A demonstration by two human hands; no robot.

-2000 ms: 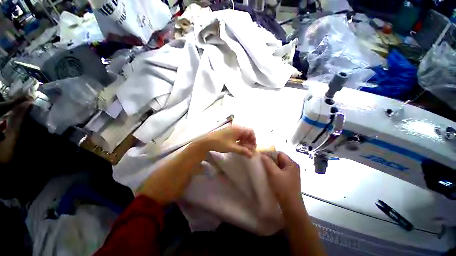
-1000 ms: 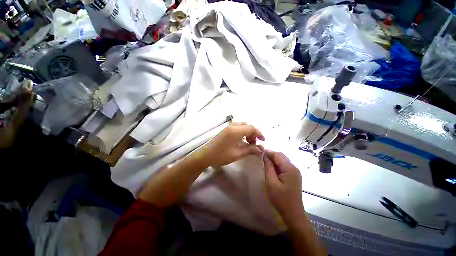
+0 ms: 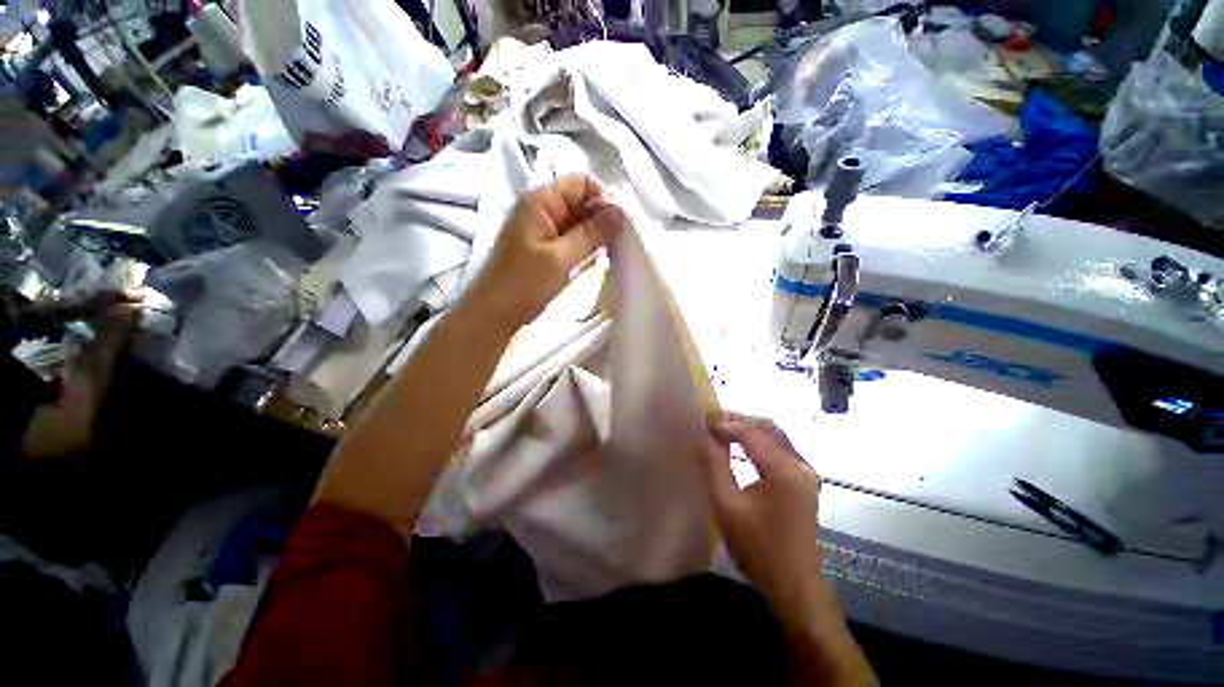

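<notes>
My left hand (image 3: pixel 544 248) is raised over the cloth heap, its fingertips pinching the upper end of an off-white garment piece (image 3: pixel 644 389). My right hand (image 3: pixel 768 490) is lower, left of the machine, and pinches the same piece farther down its edge. The edge between the hands is stretched in a slanting line, with a narrow tan-yellow strip showing along it. The rest of the piece hangs in folds towards my lap. The needle area (image 3: pixel 812 362) of the white sewing machine is right of the cloth, which does not lie under it.
The machine head (image 3: pixel 966 302) stands at the right. Black thread snips (image 3: pixel 1064 517) lie on the machine bed (image 3: pixel 926 470). A large off-white cloth heap (image 3: pixel 658 134) lies behind my hands. Plastic bags (image 3: pixel 873 108) are behind it. Another person's hand (image 3: pixel 94 362) shows at the far left.
My left hand has moved up and away from my right hand, raising one end of the piece. The edge is now stretched between them. My right hand stays nearly in place.
</notes>
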